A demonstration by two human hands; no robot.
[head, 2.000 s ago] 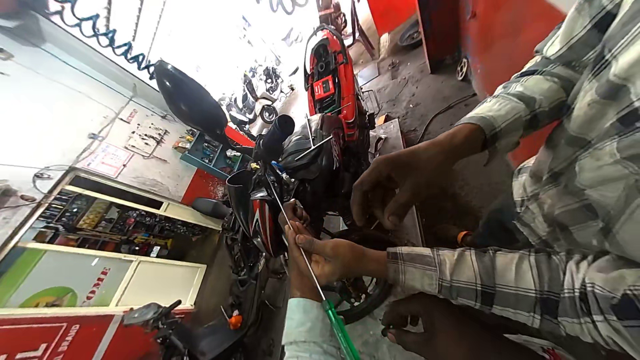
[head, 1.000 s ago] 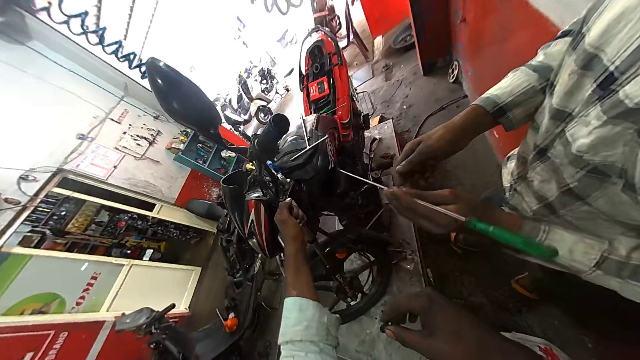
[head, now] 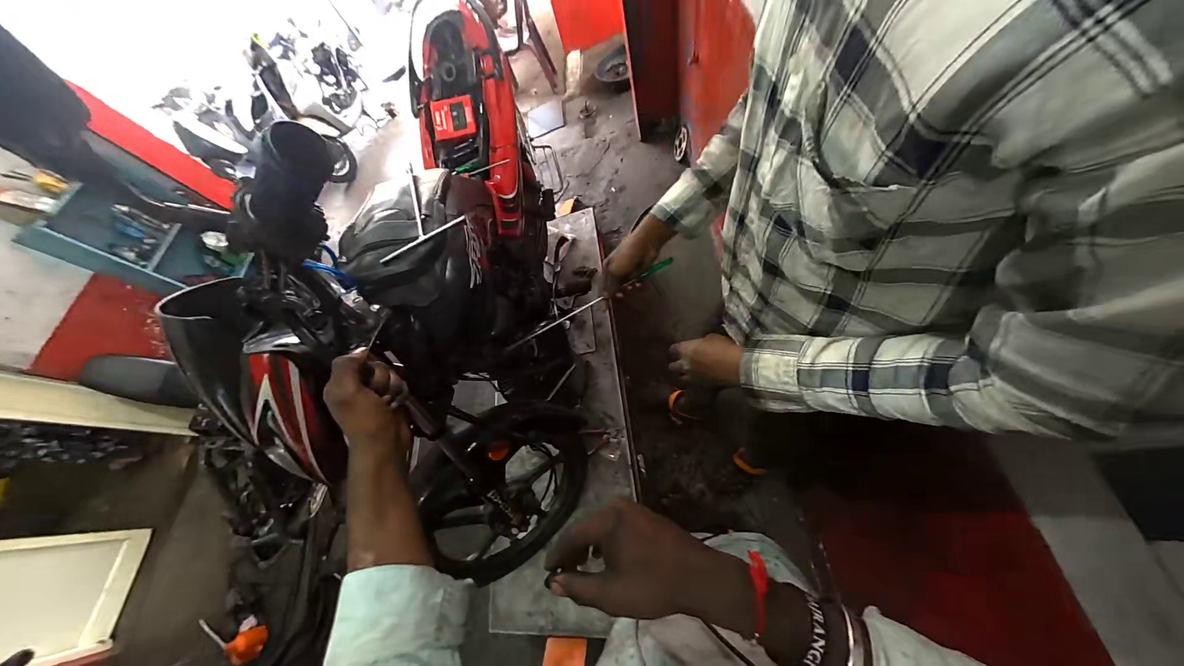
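Observation:
My left hand (head: 365, 398) is closed at the steering head of a black and red motorcycle (head: 287, 416), a thin piece showing at its fingertips; what it is cannot be made out. Lower down, my right hand (head: 629, 560), with a red thread on the wrist, pinches a small dark part (head: 553, 579) beside the front wheel (head: 504, 490). A co-worker in a checked shirt holds a long screwdriver (head: 655, 270) by its green handle, its shaft pointing at the motorcycle's engine area. Two thin metal rods (head: 421, 240) lie on the black cover over the tank.
The motorcycle stands on a metal platform (head: 610, 370). Behind it is a red motorcycle (head: 504, 120) with its seat off. A blue tray (head: 120, 236) of small parts hangs at the left wall. The co-worker's body (head: 888, 231) takes up the right side, close to the platform.
The co-worker's hands and green screwdriver have moved away from my left hand, towards the far side of the platform. My right hand keeps its pinch. The view has shifted closer.

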